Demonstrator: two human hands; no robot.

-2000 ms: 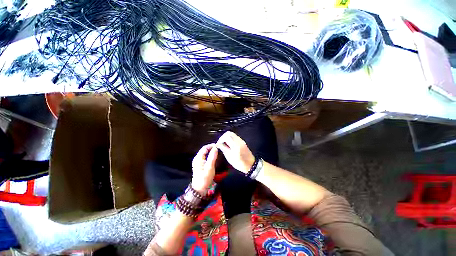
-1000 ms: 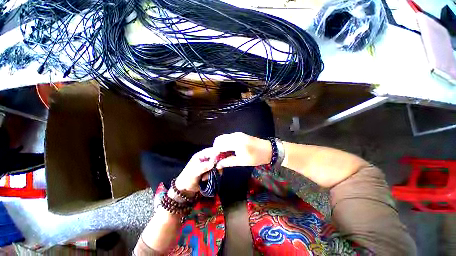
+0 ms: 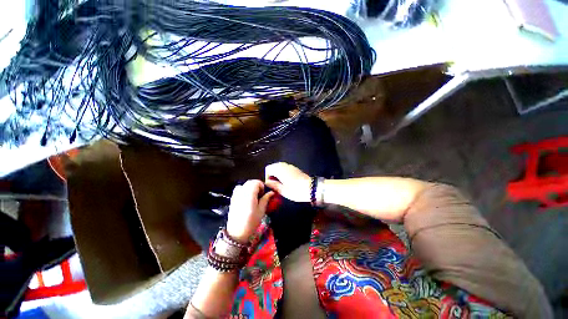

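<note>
My left hand (image 3: 246,209) and my right hand (image 3: 291,182) meet over my lap, fingers pinched close together. Short shiny strands of black cable (image 3: 219,195) show just left of my left hand and appear to come from its grip. The cable's end is hidden by the fingers, so I cannot tell what my right fingertips hold. A small red patch shows just below the fingertips, too blurred to name. The large looped bundle of black cables (image 3: 249,73) lies on the table, some strands hanging over its front edge.
The white table (image 3: 411,53) spans the top. An open cardboard carton (image 3: 112,218) stands at the left. A red stool (image 3: 542,171) is at the right, and red plastic shows at the lower left. A metal table leg (image 3: 430,103) slants down at the right. A partly cut-off clear bag (image 3: 398,9) lies on the table.
The cable loop that hung below my left hand one second ago no longer shows there; strands now show left of that hand. The view has tilted, and the table and bundle sit higher.
</note>
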